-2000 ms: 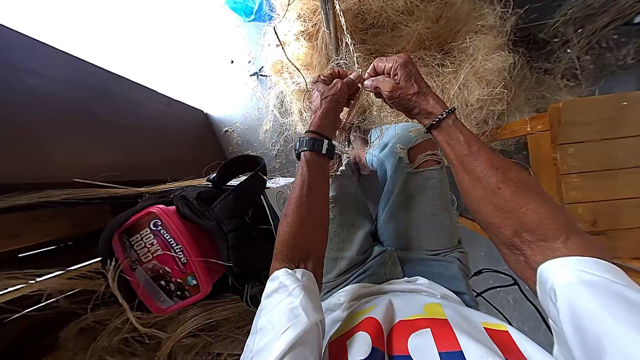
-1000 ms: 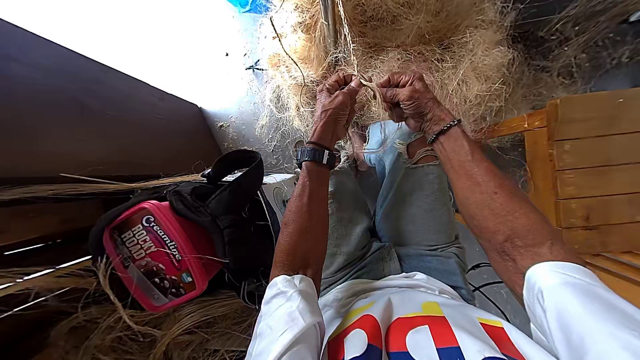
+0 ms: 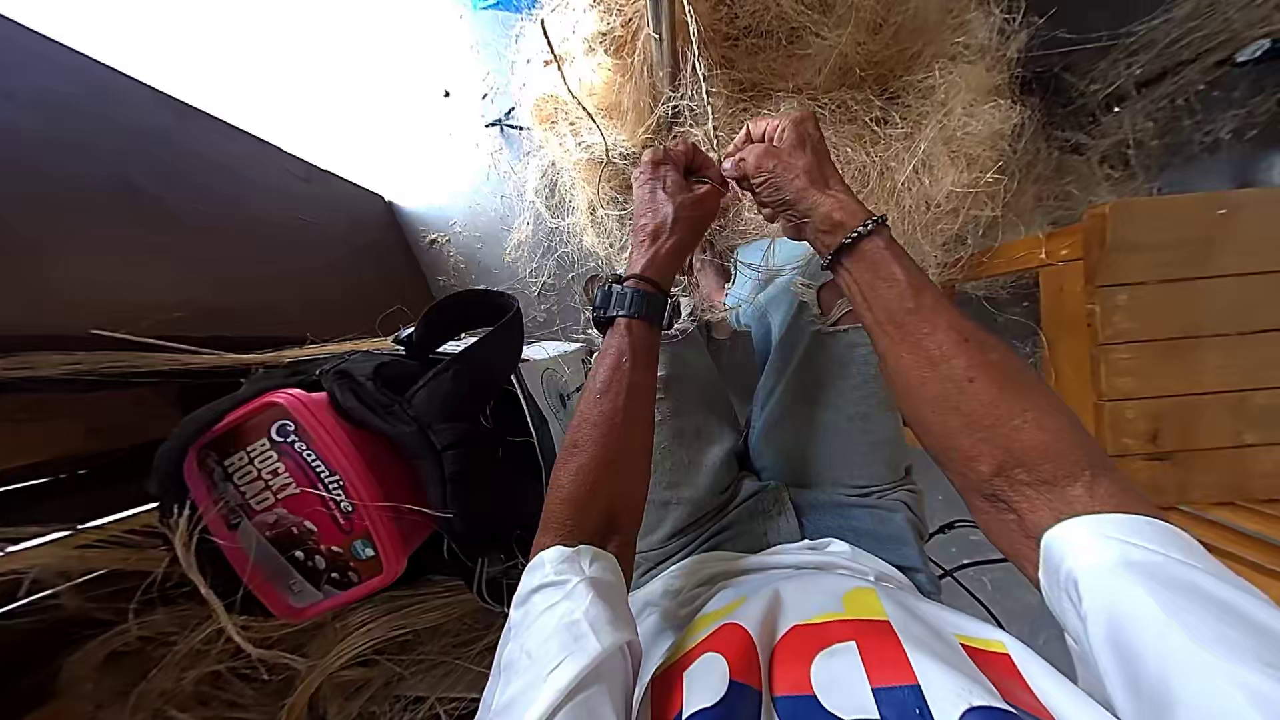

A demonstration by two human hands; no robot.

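My left hand [image 3: 678,200] and my right hand [image 3: 785,178] meet in front of my knees, fingers closed and nearly touching. Thin plant fibres are pinched between their fingertips; how the strands run there is too fine to tell. A twisted fibre cord [image 3: 699,65] comes down toward my fingers from the top edge, beside an upright metal pole [image 3: 662,45]. Behind and below the hands lies a large heap of loose tan fibres [image 3: 870,90]. A darker thin cord [image 3: 572,90] curves over the heap's left part.
At the left, a black bag [image 3: 465,400] holds a pink plastic tub [image 3: 400,500]. Long fibre bundles [image 3: 330,650] lie below and behind it. A slatted wooden seat [image 3: 1190,340] stands at the right, and a dark panel [image 3: 200,190] rises at the upper left. Black cables [image 3: 965,565] lie near my leg.
My hands were a little apart a second ago, with a strand between them; now they are close together again, and the right hand is turned with its back more upward.
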